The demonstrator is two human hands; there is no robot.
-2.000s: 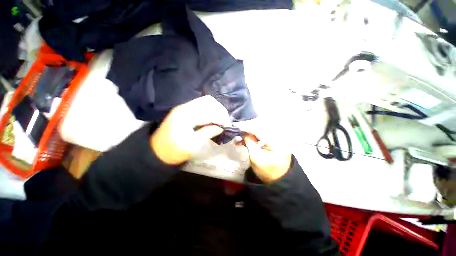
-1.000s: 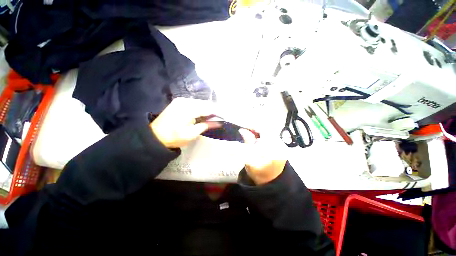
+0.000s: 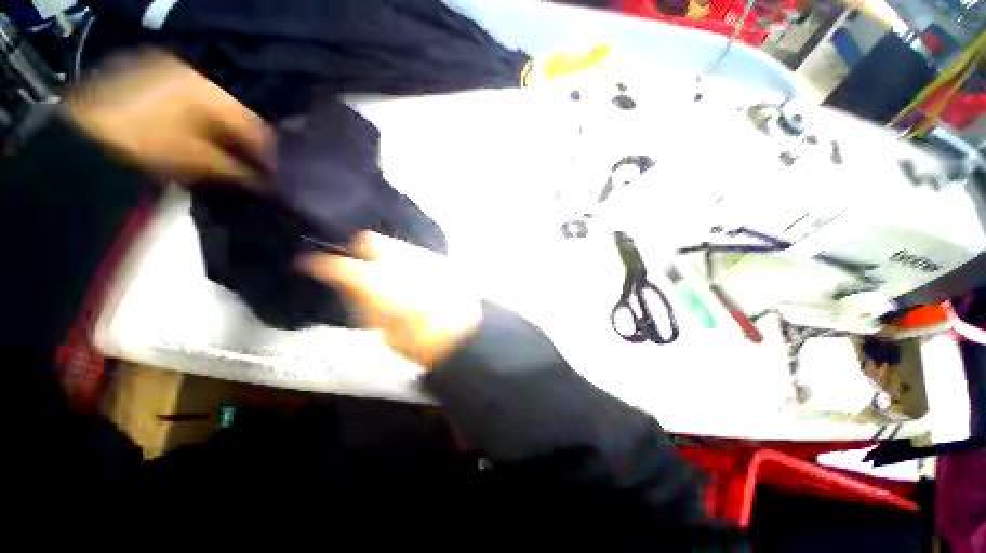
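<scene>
A dark navy garment piece (image 3: 335,178) lies on the white table (image 3: 530,356), left of the needle area. My left hand (image 3: 173,119) is blurred at the garment's upper left edge, with its fingertips on or over the cloth. My right hand (image 3: 395,297) is blurred at the garment's lower right, with its fingertips on or over the cloth. The blur hides whether either hand grips it. Black-handled shears (image 3: 640,297) lie right of my right hand, apart from it.
More dark garments (image 3: 314,43) lie at the back left. Green snips (image 3: 694,297) and a red-handled tool (image 3: 737,314) lie beside the shears. The white sewing machine (image 3: 854,232) stands at right, with a parts tray (image 3: 914,378) near it. A red basket (image 3: 827,475) is below the table edge.
My left hand has moved up and left; my right hand has moved left onto the garment area. The small dark piece held between both hands is no longer distinguishable. The view has shifted.
</scene>
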